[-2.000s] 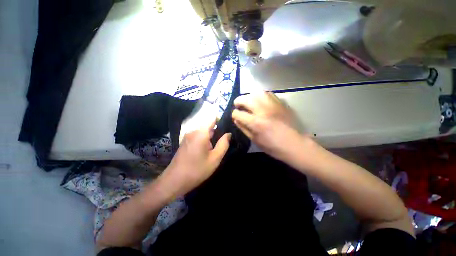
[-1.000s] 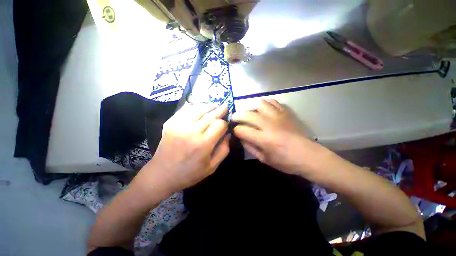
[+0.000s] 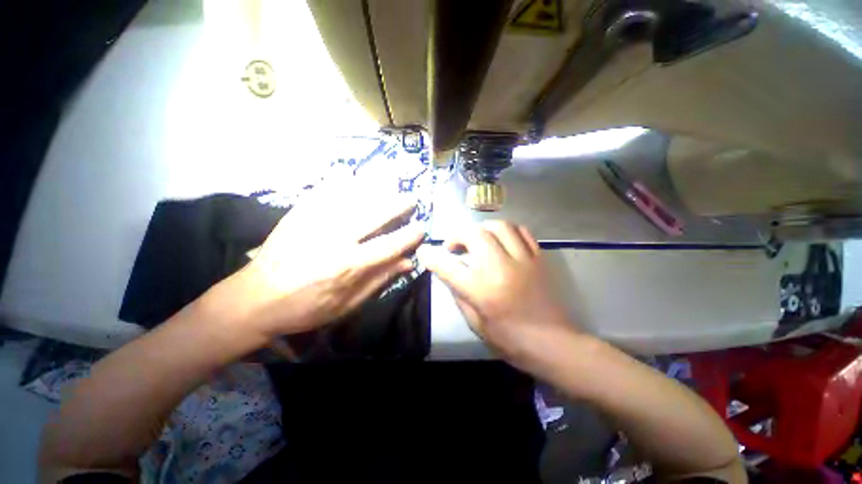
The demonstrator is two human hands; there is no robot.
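Note:
A printed fabric piece (image 3: 408,181), washed out by the lamp, lies under the needle area of the sewing machine (image 3: 567,85). Black fabric (image 3: 194,248) lies on the table to the left and under my left hand. My left hand (image 3: 331,250) lies over the fabric, its fingertips on the cloth edge just below the needle. My right hand (image 3: 496,276) pinches the same edge between thumb and finger, close to my left fingertips. The presser foot and needle are blurred by glare.
Thread snips (image 3: 643,198) with pink handles lie on the bed to the right. A brass-coloured knob (image 3: 486,197) is right of the needle. Pale printed fabric (image 3: 222,421) hangs below the table edge at left. A red crate (image 3: 803,388) stands lower right. A black fitting (image 3: 811,284) is at the right table end.
The view has shifted, showing more of the machine head. My left hand has moved flatter over the fabric and further forward. The printed strip is now mostly covered by it. The black fabric is spread wider.

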